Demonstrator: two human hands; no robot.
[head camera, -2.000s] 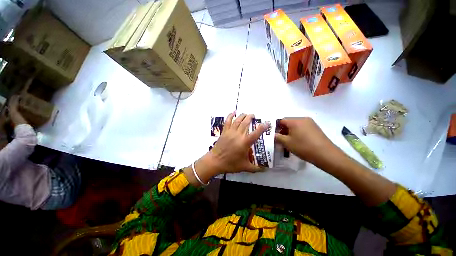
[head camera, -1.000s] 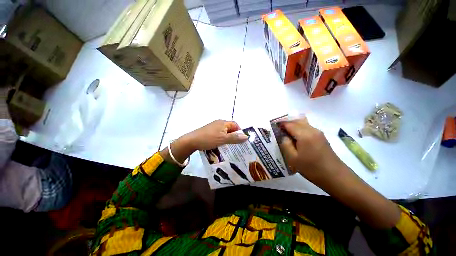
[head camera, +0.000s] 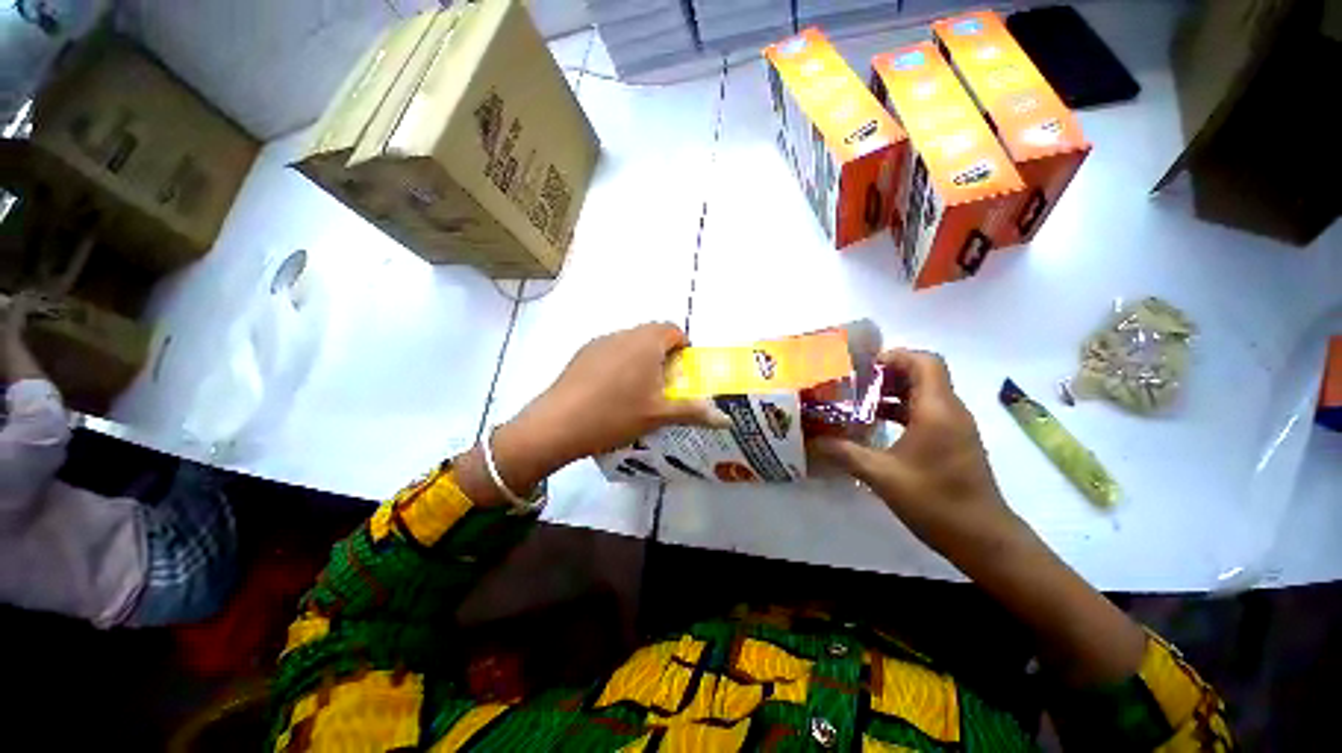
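A printed retail box (head camera: 746, 439), white on its broad side and orange on its narrow side, lies on its side near the table's front edge. My left hand (head camera: 615, 394) grips its left end, thumb on the white side. My right hand (head camera: 916, 447) is at its right end, which is open. Its fingers and thumb are around a shiny clear plastic bag (head camera: 871, 394) at the opening. What is in the bag is hard to tell.
Three orange retail boxes (head camera: 946, 169) stand at the back. A brown carton (head camera: 493, 155) stands back left. A yellow-green box cutter (head camera: 1063, 444) and a tan crumpled bag (head camera: 1139, 355) lie right. A flat black object (head camera: 1074, 59) is behind. Another person's sleeve (head camera: 59, 456) is far left.
The box has been turned so its orange side shows on top. Its right end is now open, with shiny plastic showing at my right hand. My left hand has moved along with the box.
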